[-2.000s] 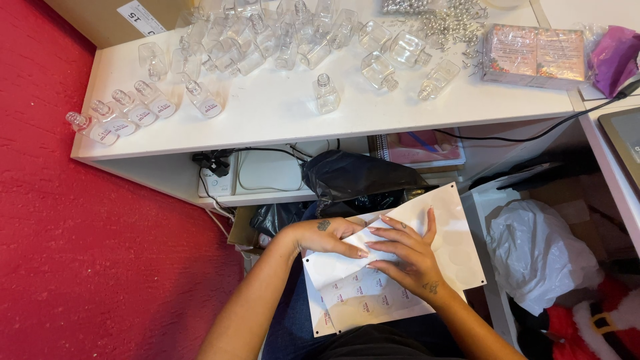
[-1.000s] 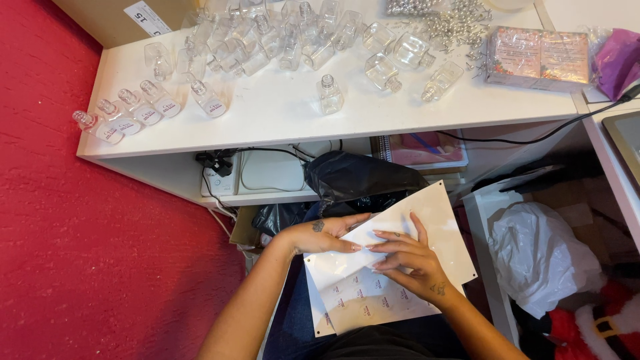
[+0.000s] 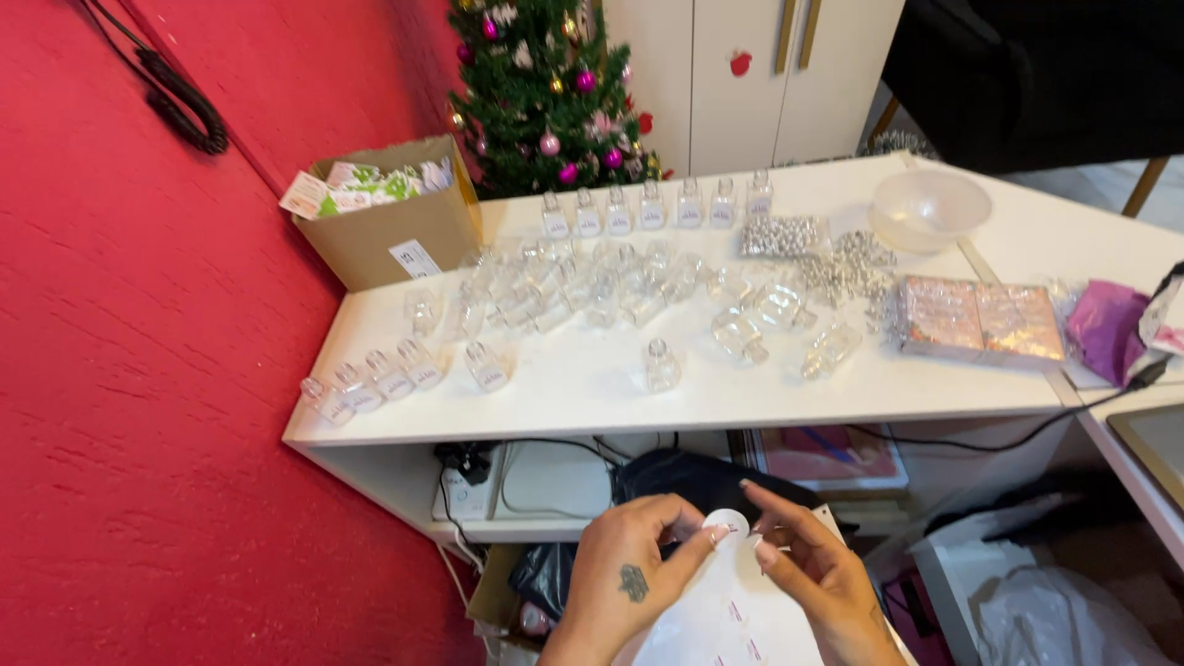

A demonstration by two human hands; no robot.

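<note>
My left hand (image 3: 634, 569) pinches a round white sticker (image 3: 727, 525) between thumb and forefinger, at the top of a white sticker sheet (image 3: 712, 601) with small printed marks. Beside it, my right hand (image 3: 805, 564) has thumb and fingers apart at the sticker's right; whether it grips the sheet's edge cannot be told. Above the hands, an unlabelled clear bottle (image 3: 661, 366) stands near the table's front edge. Labelled clear bottles (image 3: 421, 364) stand at the front left, and a row of labelled bottles (image 3: 651, 205) stands at the back. Loose clear bottles (image 3: 555, 291) lie heaped between them.
A cardboard box (image 3: 388, 231) stands at the table's left end. Silver beads (image 3: 846, 268), a clear plastic bowl (image 3: 931, 211) and wrapped pink boxes (image 3: 980, 317) are on the right. A black cable (image 3: 999, 448) hangs over the front edge. Below is a shelf with a power strip (image 3: 462, 495).
The view has tilted up, bringing the back row and bowl in. A round sticker now shows in my left fingers, and my right hand has moved off the middle of the sheet.
</note>
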